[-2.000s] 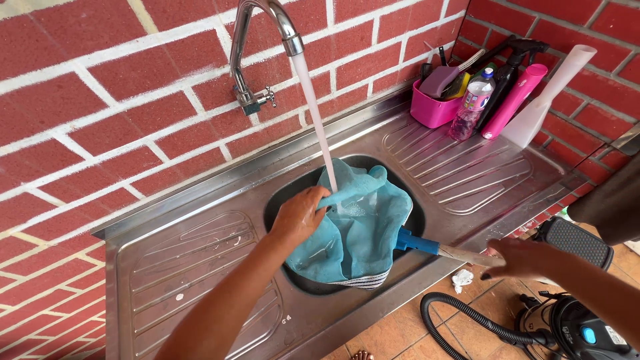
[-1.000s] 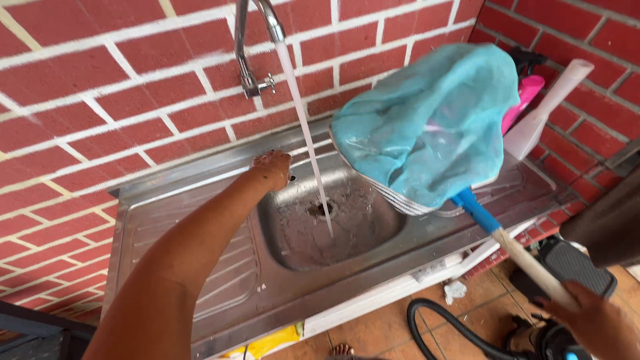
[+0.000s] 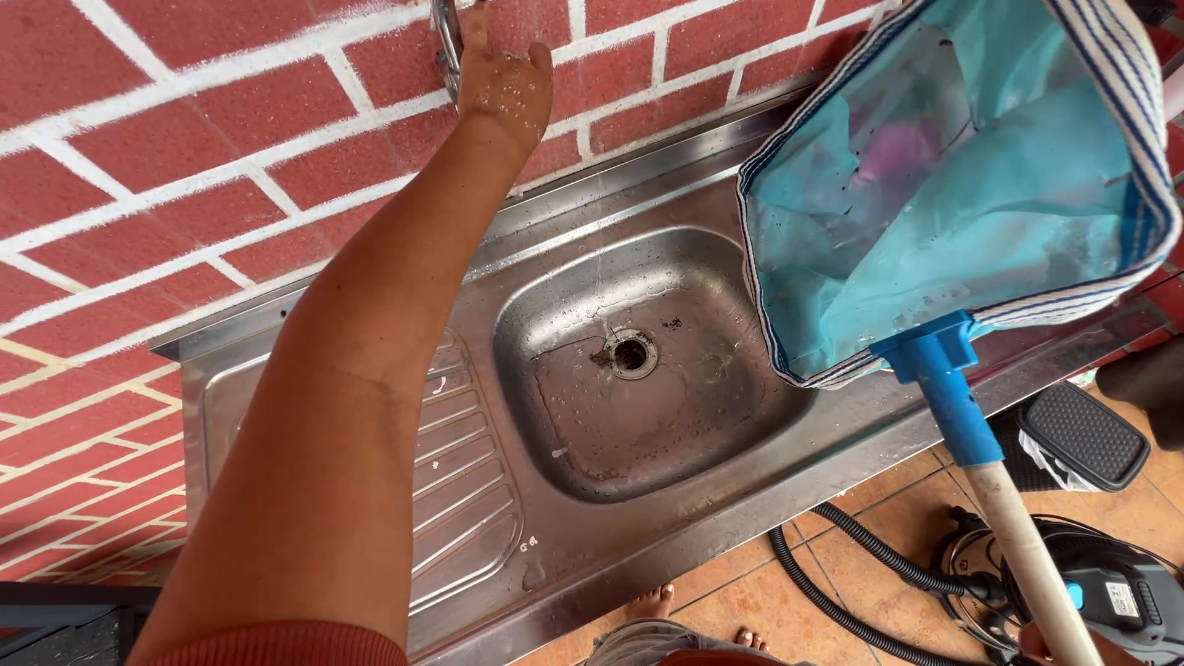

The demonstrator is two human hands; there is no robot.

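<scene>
My left hand [image 3: 507, 88], wet with drops, is raised at the metal faucet [image 3: 448, 42] on the brick wall; its fingertips are cut off by the top edge, so its grip cannot be told. Only a thin trickle falls into the steel sink basin [image 3: 647, 416], where a little water lies round the drain [image 3: 632, 354]. My right hand [image 3: 1073, 645], mostly outside the bottom right edge, holds the white pole [image 3: 1027, 546] of a net with a blue socket. The net's wet, translucent turquoise cloth bag [image 3: 980, 213], with a striped rim, hangs tilted over the sink's right side.
A ribbed steel drainboard [image 3: 462, 481] lies left of the basin. On the tiled floor at the lower right are a vacuum cleaner [image 3: 1110, 592], its black hose [image 3: 851, 620] and a black textured pad [image 3: 1084, 435]. Bare feet [image 3: 653, 601] show below the counter edge.
The net has gone from the basin to the right, up over the counter. My left hand let go of the cloth and rose to the faucet. The strong water stream has dwindled to a trickle.
</scene>
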